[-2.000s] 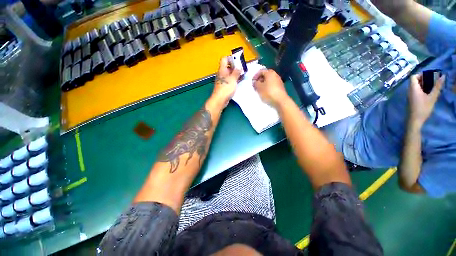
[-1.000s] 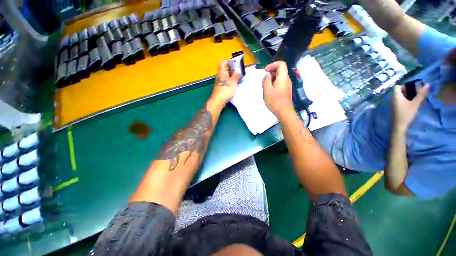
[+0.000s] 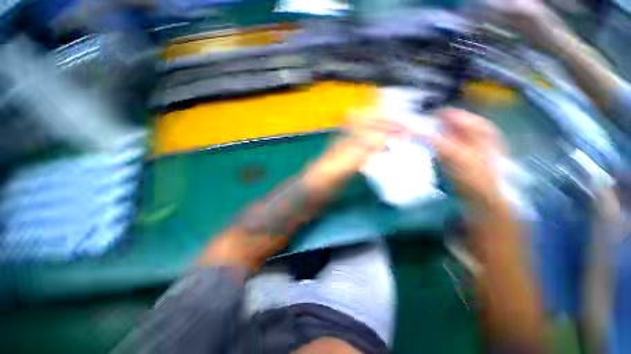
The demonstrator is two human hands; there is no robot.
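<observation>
The frame is strongly blurred. My left hand (image 3: 367, 138) is over the bench near the front edge of the yellow board; a pale blurred shape at its fingertips may be the housing shell, but its outline cannot be made out. My right hand (image 3: 472, 142) is raised to the right of it, fingers bent; whether it holds anything cannot be told. White sheets (image 3: 403, 174) lie on the bench between and below my hands.
The yellow board (image 3: 256, 121) bears blurred rows of dark housings (image 3: 228, 83). A small brown piece (image 3: 250, 173) lies on the green bench (image 3: 200, 197). A blister tray of pale shells (image 3: 69, 200) is at the left. A coworker's arm (image 3: 588, 59) is at the right.
The view has swung and blurred, so the bench things appear shifted to the right. My right hand is farther from my left hand. The shell in my left hand no longer shows clearly.
</observation>
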